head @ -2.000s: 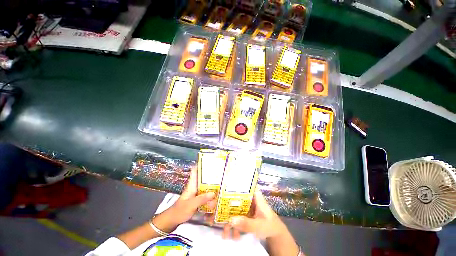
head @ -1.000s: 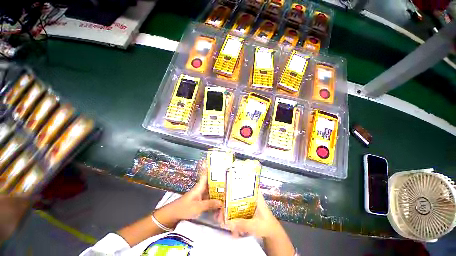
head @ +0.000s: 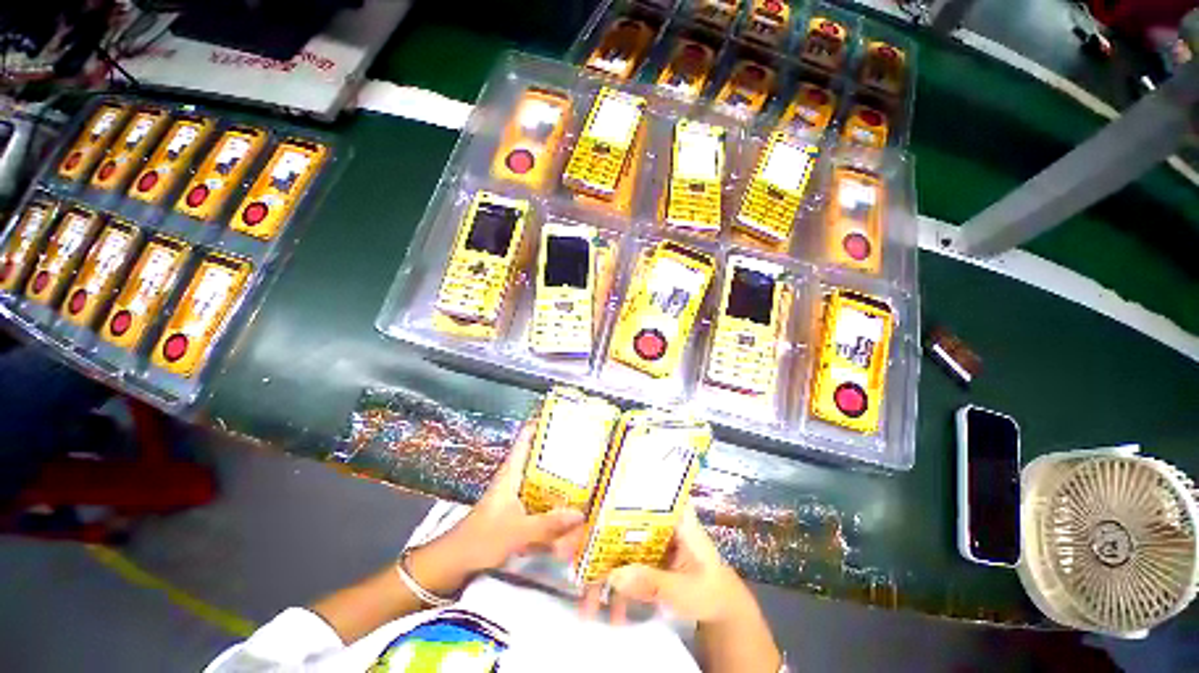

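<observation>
My left hand (head: 506,519) holds a yellow keypad phone (head: 569,454), its screen lit white. My right hand (head: 677,565) holds a second yellow keypad phone (head: 642,489), also lit, close beside the first and partly overlapping it. Both are held at the bench's near edge. Behind them a clear plastic tray (head: 526,373) holds several yellow phones. Some lie keypad up, three in the near row with dark screens (head: 493,228) and three in the far row with pale ones. Others show backs with a red round mark (head: 650,345).
Another clear tray of phones (head: 197,389), backs up, lies at left. More trayed phones (head: 746,90) are behind. A small dark block (head: 952,356), a white-framed smartphone (head: 989,485) and a cream fan (head: 1110,540) lie right. A metal post (head: 1072,164) slants at upper right.
A tray of phones has come in from the left and now lies on the bench. Three near-row screens went from lit to dark. Both hands still hold their phones, now slightly more tilted.
</observation>
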